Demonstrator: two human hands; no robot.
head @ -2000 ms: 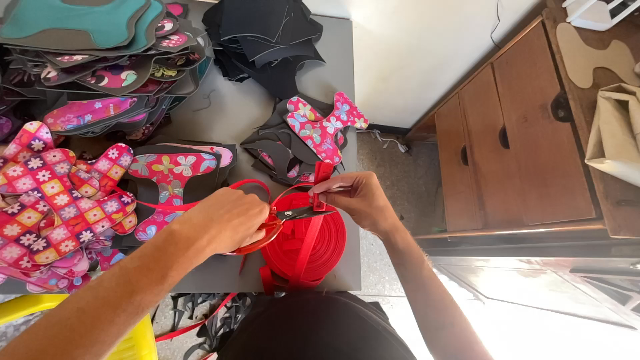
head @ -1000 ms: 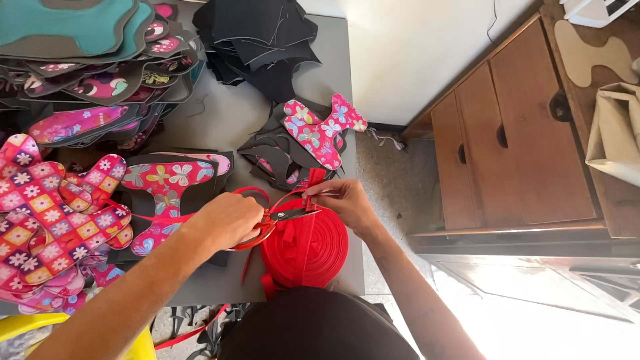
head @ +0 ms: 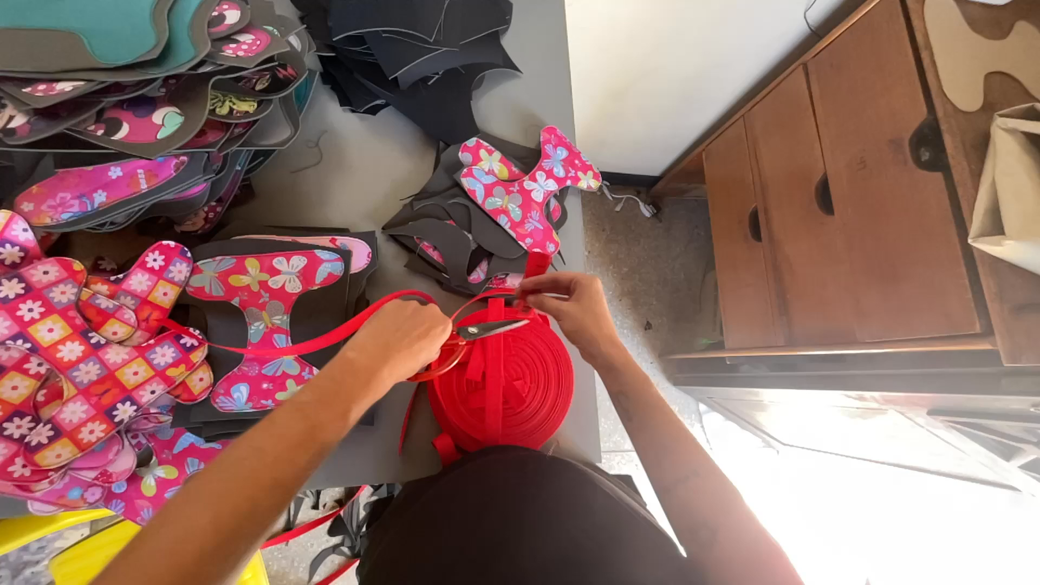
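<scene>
My left hand (head: pixel 405 337) is closed around the handles of a pair of scissors (head: pixel 491 328), whose blades point right over a large coil of red webbing (head: pixel 540 386). A red strap (head: pixel 313 346) runs from the left past this hand. Just beyond the blade tips, my right hand (head: pixel 573 313) pinches a narrow red webbing strip (head: pixel 535 265) between thumb and fingers. Short red pieces lie on top of the coil. Above the right hand, a pink butterfly-print fabric piece (head: pixel 524 195) rests on dark cut pieces. The scissor handles are partly hidden by my left fingers.
Patterned cutouts (head: pixel 61 349) and a butterfly-print piece (head: pixel 266 317) lie left on the grey table (head: pixel 349 459). Stacks of lined fabric pieces (head: pixel 130 122) and black pieces (head: pixel 431 49) stand behind. Right of the table is a wooden drawer cabinet (head: pixel 881 187); yellow plastic (head: pixel 97 556) shows lower left.
The red strap by my left hand now arches higher over the scissors. My right hand keeps its pinch on the webbing near the blades, and the strip's end points farther up.
</scene>
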